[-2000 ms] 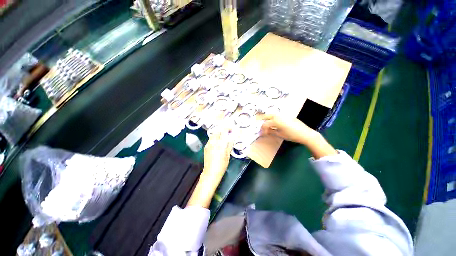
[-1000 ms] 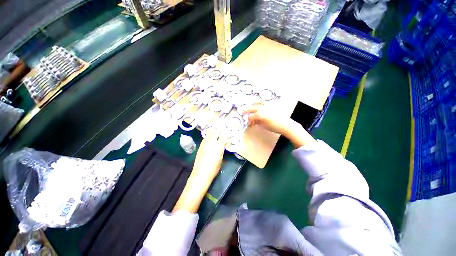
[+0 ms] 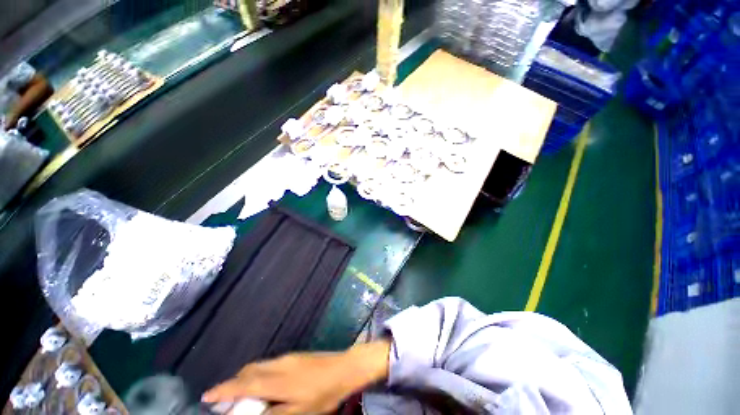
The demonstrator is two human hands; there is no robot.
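Several heating elements with silvery rings and white heads [image 3: 379, 147] lie in rows on a tan cardboard sheet [image 3: 445, 212] at upper centre. My right hand [image 3: 304, 381] is at the bottom edge, blurred, reaching left past the near end of the black pad [image 3: 264, 284]. A whitish thing [image 3: 247, 406] shows under its fingers; whether it is held is unclear. My left hand is not in view. More elements with white heads [image 3: 67, 374] lie on a board at bottom left. A whitish squeeze bottle [image 3: 337, 203] stands between the pad and the elements.
A clear bag of white parts [image 3: 154, 271] lies left of the pad. White cloth [image 3: 272, 182] lies beside the dark conveyor [image 3: 243, 105]. A post [image 3: 389, 40] rises behind the elements. Blue crates [image 3: 568, 89] stand at right. Another board of elements [image 3: 97, 97] is across the conveyor.
My right hand has left the elements and moved down and left to the bottom edge. My left hand has gone out of view. The elements lie uncovered by hands.
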